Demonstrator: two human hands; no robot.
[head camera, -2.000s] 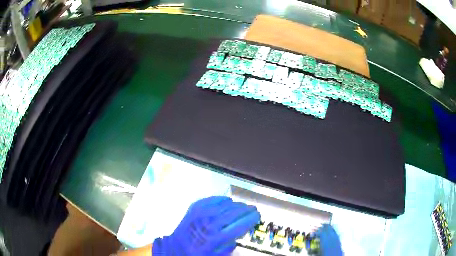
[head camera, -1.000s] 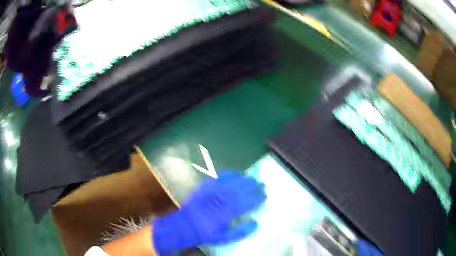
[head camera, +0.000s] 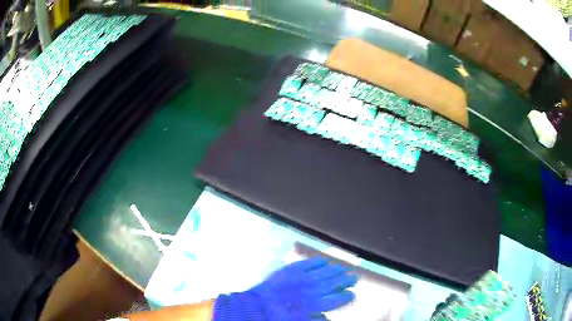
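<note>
My left hand (head camera: 298, 289), in a blue glove, is spread palm down at the bottom centre over the silver-grey metal plate (head camera: 386, 293). It shows no object in it. A green panel strip (head camera: 481, 301) is tilted at the lower right, near the foam's front corner, its lower end blurred. My right hand is not in view; whether it holds the strip is hidden. Rows of green circuit boards (head camera: 370, 144) lie on the back half of the black foam sheet (head camera: 351, 182). Thin white edge strips (head camera: 145, 227) lie at the left edge of the light-blue sheet (head camera: 219, 241).
A black foam stack (head camera: 81, 119) topped with boards stands at left. An open brown carton (head camera: 94, 282) is at lower left. A brown board (head camera: 401, 75) lies behind the foam. Another panel (head camera: 536, 304) with yellow and black parts lies at far lower right. Something blue (head camera: 561, 213) is at right.
The yellow-and-black panel is gone from the metal plate. White strips now lie on the table at left. My left hand has come back right to the plate. A green panel strip appears at lower right.
</note>
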